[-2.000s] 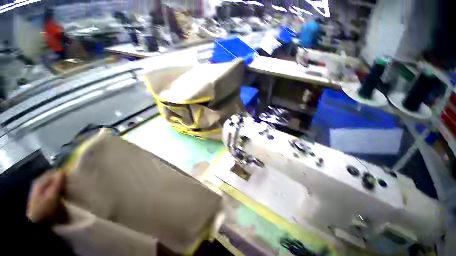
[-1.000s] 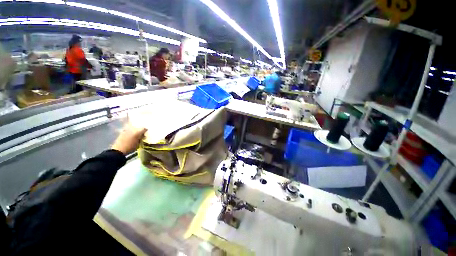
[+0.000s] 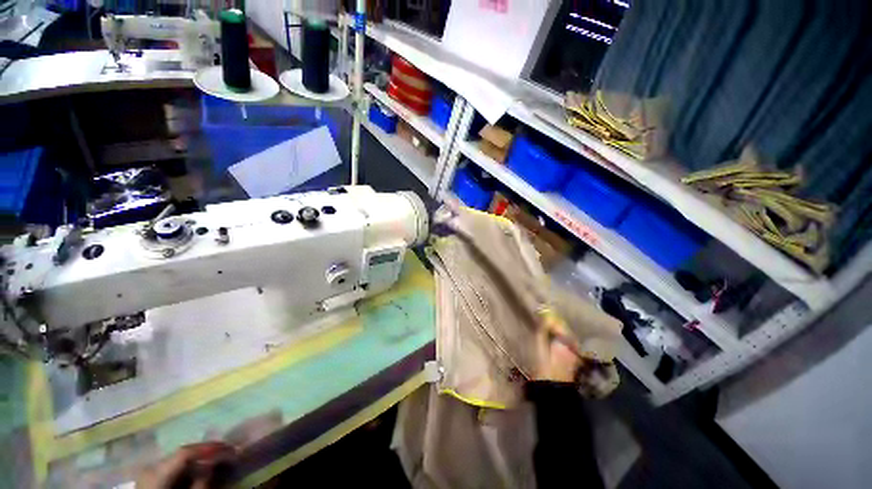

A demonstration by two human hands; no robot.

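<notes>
A khaki canvas bag [image 3: 483,320] with yellow edging and a long dark seam or zip line hangs over the right end of the green table. My right hand [image 3: 559,353], in a black sleeve, grips its cloth on the right side; the fingertips are blurred. My left hand [image 3: 191,468] is low at the bottom edge over the table front, cut off and blurred. A dark reddish shape shows at it, and I cannot tell whether it is held.
The white sewing machine [image 3: 201,267] stands on the green table [image 3: 382,329], with thread cones [image 3: 235,53] behind. Shelves [image 3: 602,229] with blue bins run along the right. Khaki pieces with yellow edges [image 3: 765,205] lie on the top shelf. A teal curtain [image 3: 765,86] hangs behind.
The view has swung right, from the bag heap left of the machine to its right end. My left hand has left that heap. My right hand has come into view on a bag.
</notes>
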